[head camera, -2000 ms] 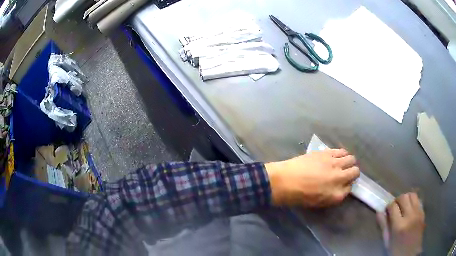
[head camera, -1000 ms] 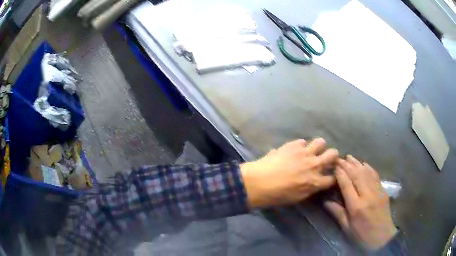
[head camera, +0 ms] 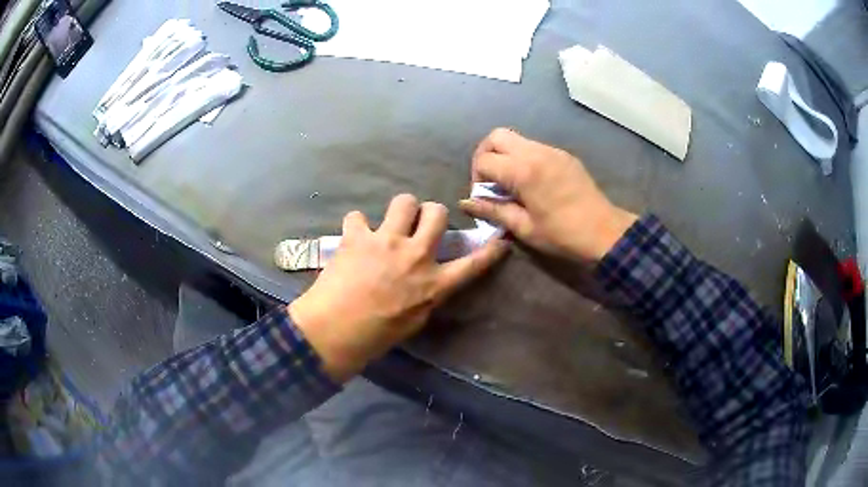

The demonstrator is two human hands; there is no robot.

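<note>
A narrow white folded strip (head camera: 455, 244) lies on the grey cloth cover. The rounded, tape-wrapped end of the template (head camera: 299, 254) sticks out of it on the left. My left hand (head camera: 385, 276) is flat over the strip, fingertips spread and pressing on it; part of the strip is hidden beneath. My right hand (head camera: 542, 195) pinches the white fabric (head camera: 489, 191) at the strip's right end between thumb and fingers, raised a little and folded back.
Finished white strips (head camera: 171, 90) lie fanned at upper left, with a phone (head camera: 63, 40) beyond. Scissors (head camera: 278, 33) touch a white sheet (head camera: 428, 33). Beige stock (head camera: 628, 98) and a looped white band (head camera: 798, 116) lie right. The iron (head camera: 820, 328) stands at far right.
The view has turned right, bringing the iron and looped band into sight. My hands have moved apart on the strip; the taped template end now shows, and my right hand pinches the right end.
</note>
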